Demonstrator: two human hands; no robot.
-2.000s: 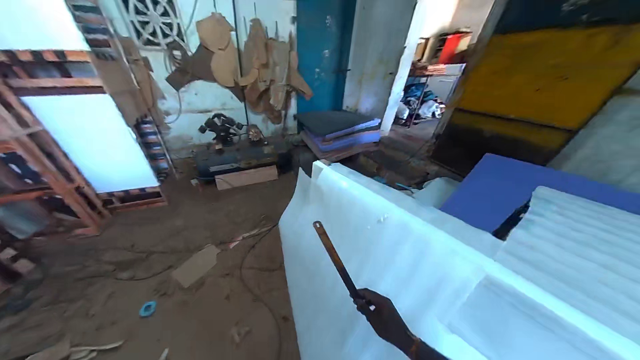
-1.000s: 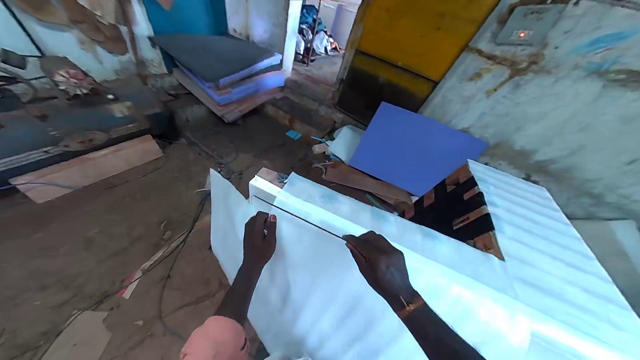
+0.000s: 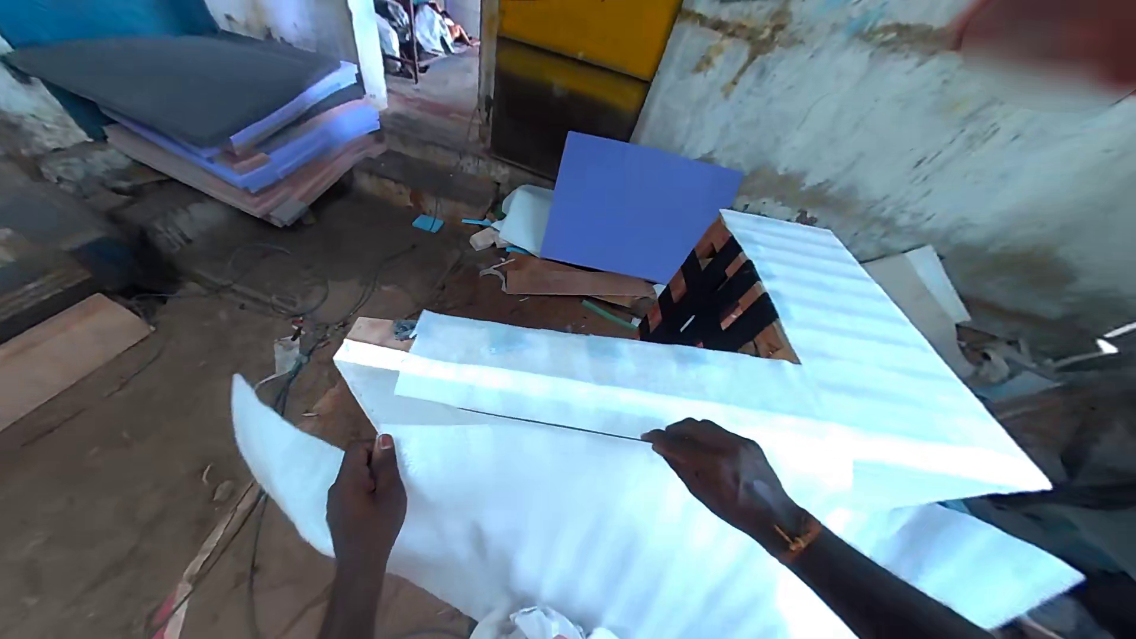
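Observation:
A large white foam or padding sheet [image 3: 532,497] hangs over the near side of a furniture frame [image 3: 781,342] covered with white sheeting and black webbing. My left hand [image 3: 366,497] pinches the sheet's upper edge near its left end, thumb on top. In my right hand [image 3: 723,479], which wears a bracelet, is a thin dark blade [image 3: 559,426], seen nearly edge-on; it points left along the upper edge of the hanging sheet. Another white strip [image 3: 586,359] lies along the top rail, whose wooden end [image 3: 377,333] shows at the left.
A blue-violet board [image 3: 639,204] leans behind the frame, with scraps on the floor by it. Stacked foam sheets [image 3: 186,89] stand at the back left. Cables [image 3: 288,390] run over the dirt floor beside a plywood piece [image 3: 67,355]. A stained wall rises at the right.
The blade, upright in my right hand two seconds ago, now lies along the sheet. My left hand has come in and moved from near the blade's far end to the sheet's edge. The view has turned right.

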